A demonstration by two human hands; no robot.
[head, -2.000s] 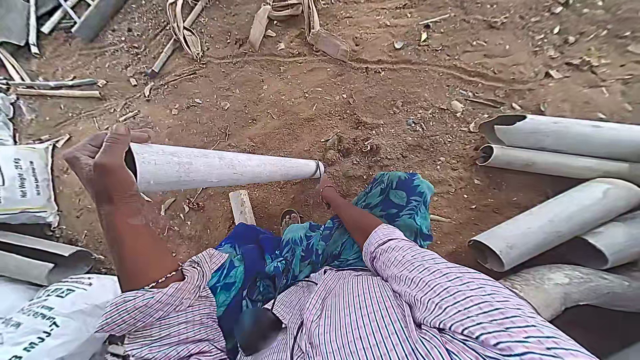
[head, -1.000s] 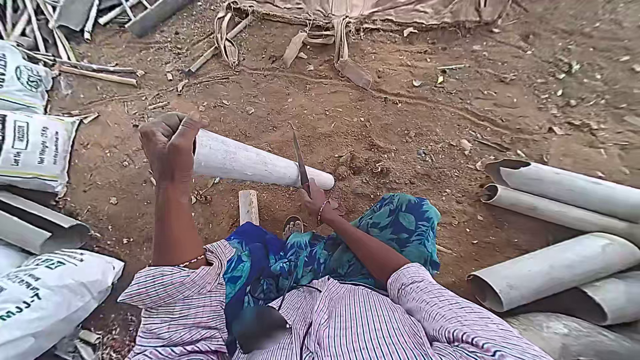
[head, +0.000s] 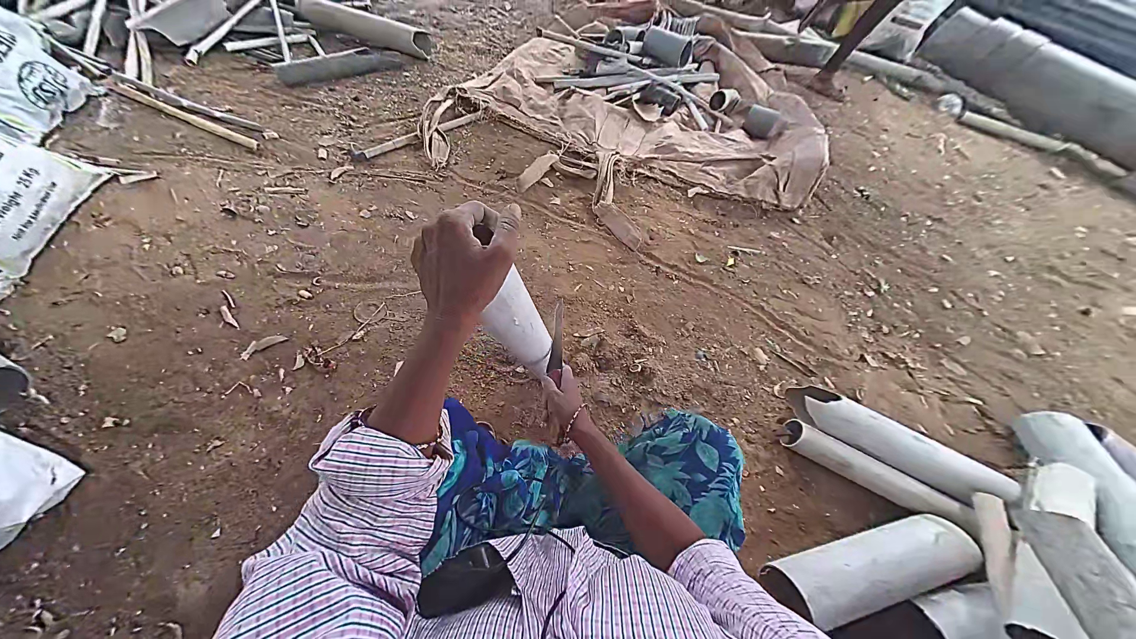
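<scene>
My left hand (head: 466, 262) grips the upper end of a pale grey pipe (head: 517, 324), its fingers curled over the rim. The pipe slants down and right towards my other hand, its lower end partly hidden. My right hand (head: 563, 398) is closed on a knife (head: 556, 342), whose narrow blade points up beside the pipe's lower part. Whether the blade touches the pipe, I cannot tell. Both hands are in front of my lap, over a blue-green leaf-patterned cloth (head: 688, 466).
Grey pipes (head: 879, 568) lie piled at the lower right. Ahead, a brown sheet (head: 657, 151) bears pipe pieces and strips. White printed sacks (head: 44, 209) stand at the left, with pipe scraps (head: 364, 27) behind them. A person's foot (head: 827, 86) is near the sheet.
My left hand has moved rightwards with the pipe's upper end, and the pipe now slants more steeply. The knife blade now shows beside it. The view has tilted up and swung.
</scene>
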